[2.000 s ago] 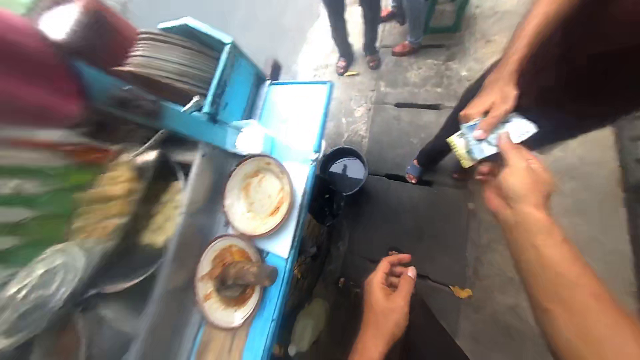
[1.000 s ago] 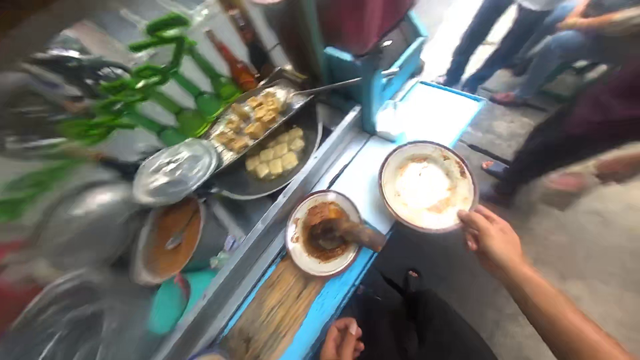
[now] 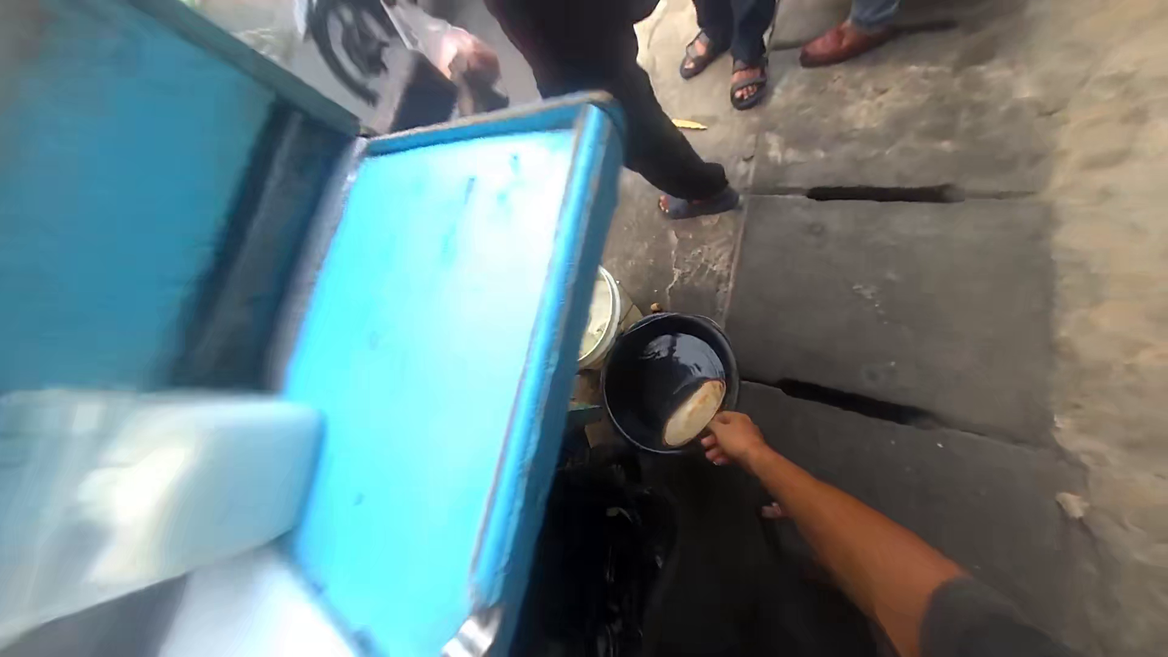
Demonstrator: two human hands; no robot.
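Note:
My right hand (image 3: 733, 438) reaches down to the near right rim of a black bucket (image 3: 623, 412) of dark water on the ground. A pale, stained plate (image 3: 695, 413) lies tilted inside the bucket, partly in the water, right beside my fingertips. Whether my fingers still grip its edge is too small to tell. My left hand is out of view.
The cart's blue shelf (image 3: 429, 347) fills the left, with a blurred whitish container (image 3: 201, 484) at its near corner. A white pail (image 3: 599, 319) stands beside the bucket. Beyond are a person's sandalled foot (image 3: 699, 203), other people's feet and a motorbike wheel (image 3: 351, 46). Slots cut the paving slabs.
My right hand has moved from the cart down to the bucket, and the plate it held a second ago is now in the bucket. The view has swung toward the ground. My left hand has left view.

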